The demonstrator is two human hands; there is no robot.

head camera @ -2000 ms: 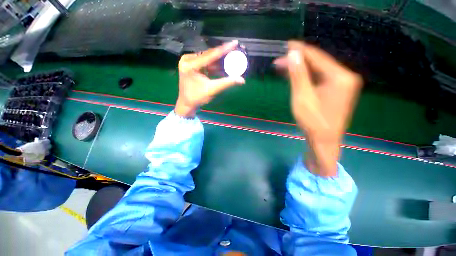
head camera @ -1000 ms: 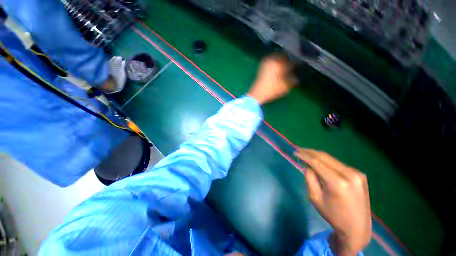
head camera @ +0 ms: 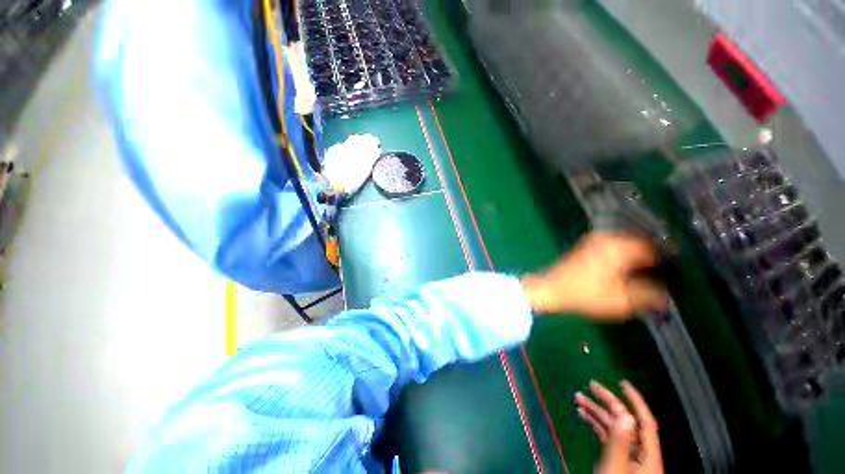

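Note:
My left hand [head camera: 602,278] is blurred and reaches over the dark green belt [head camera: 547,315] to the metal rail [head camera: 690,370]. Its fingers are bent around a dark, blurred shape [head camera: 663,267]. I cannot tell whether this is a held display unit. My right hand [head camera: 628,433] is low over the belt, cut off by the bottom edge, with its fingers apart and no unit visible in it. No lit display shows.
A filled blister tray [head camera: 371,46] stands beyond the bench at the top. Another tray [head camera: 774,268] lies right of the rail, with clear plastic trays [head camera: 574,83] behind. A round dish [head camera: 398,174] sits beside a neighbour's white-gloved hand [head camera: 352,162]. A red box [head camera: 744,76] is at upper right.
The view has turned towards the neighbour's side. The lit unit earlier in my left hand no longer shows. My left hand now reaches the rail; my right hand's fingers are spread.

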